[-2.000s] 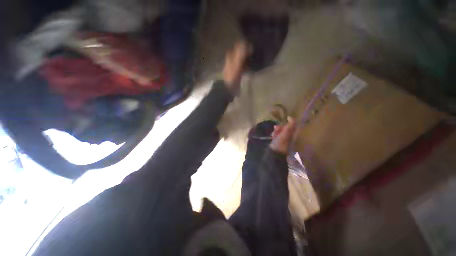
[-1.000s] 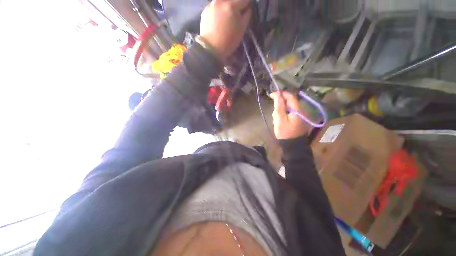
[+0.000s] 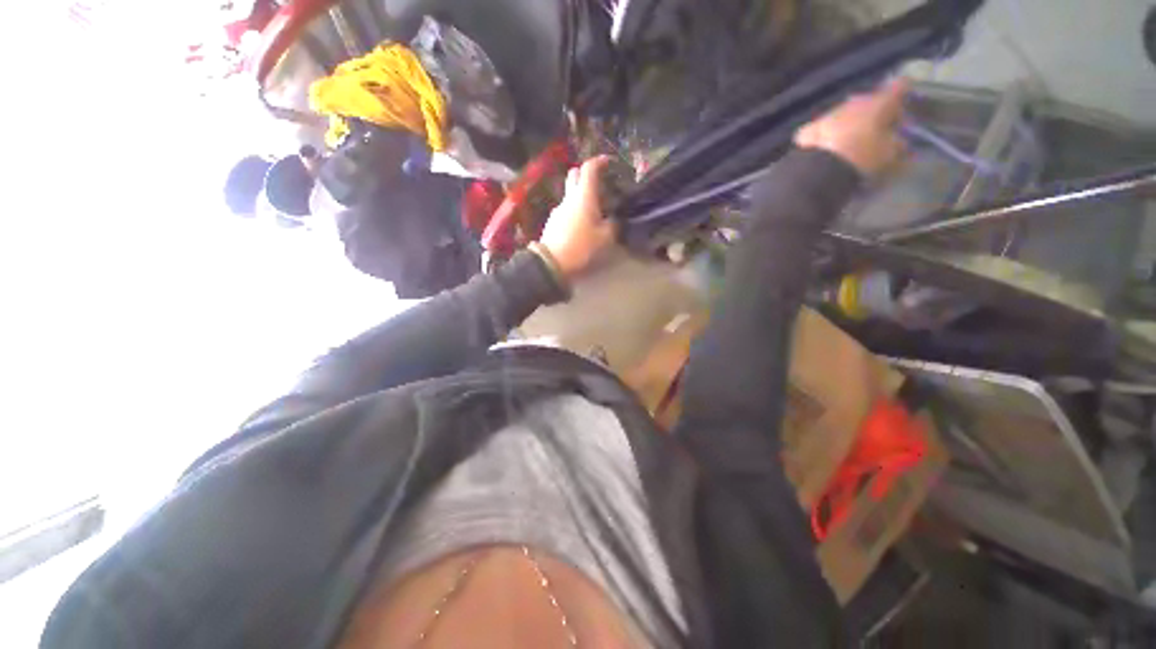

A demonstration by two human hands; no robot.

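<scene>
A dark garment [image 3: 761,108] stretches diagonally across the upper middle, with a thin purple hanger [image 3: 710,197] along its lower side. My left hand [image 3: 581,226] is closed on the garment's lower left end. My right hand [image 3: 862,129] holds the garment and hanger near the upper right end; a blurred purple part of the hanger shows beside it. The fingertips of both hands are partly hidden by the cloth or blurred.
A cardboard box [image 3: 811,418] with red-orange cord [image 3: 877,459] stands below my right forearm. A yellow bundle [image 3: 387,91] and a red item [image 3: 526,197] are at upper left. A metal bar [image 3: 1027,205] crosses the right side. A pale-edged panel leans at lower right.
My right hand has moved up and right with the purple hanger. My left hand has come down slightly. The dark garment now spans between both hands, and the view has shifted.
</scene>
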